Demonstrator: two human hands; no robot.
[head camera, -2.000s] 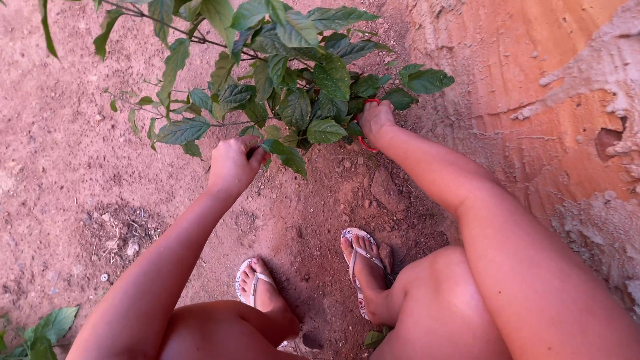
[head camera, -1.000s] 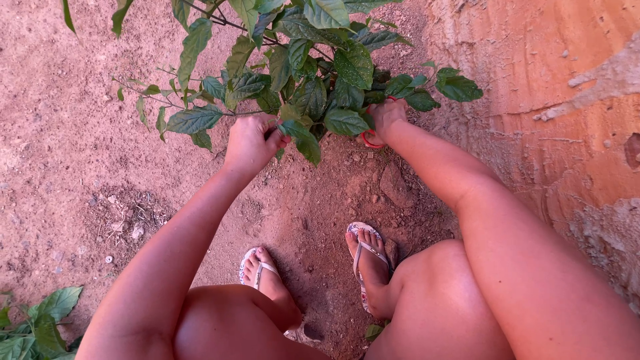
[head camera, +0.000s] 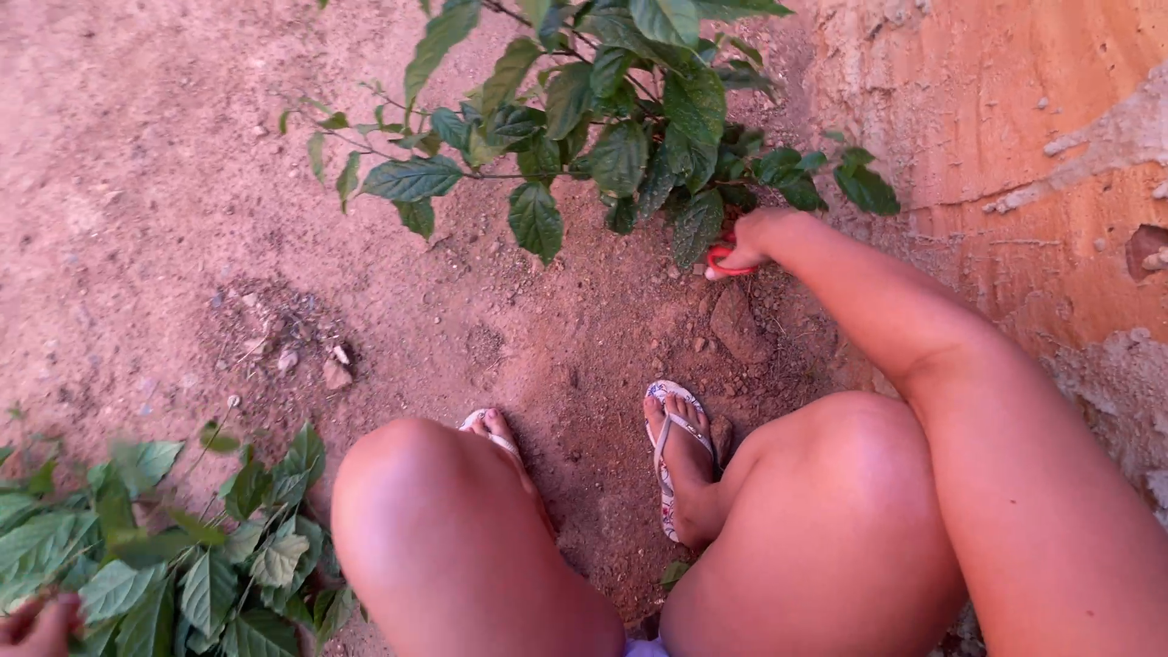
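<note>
My right hand (head camera: 750, 239) reaches in at the base of a leafy green shrub (head camera: 620, 155), its fingers through the red handle loops of what look like scissors (head camera: 730, 260); the blades are hidden among the leaves. At the bottom left corner is my left hand (head camera: 41, 628), partly cut off by the frame edge and blurred, beside a pile of leafy green cuttings (head camera: 210, 584). Leaves stand close to its fingers, but whether it grips a stem cannot be told.
An orange, rough plastered wall (head camera: 1031, 182) runs along the right. Small stones and debris (head camera: 287, 342) lie on the reddish dirt. My feet, in patterned flip-flops (head camera: 671, 456), are below the shrub, near a half-buried rock (head camera: 737, 321).
My left hand has left the shrub's lower leaves and moved down and left to the cut foliage. My right hand stays at the shrub's base with the red-handled tool.
</note>
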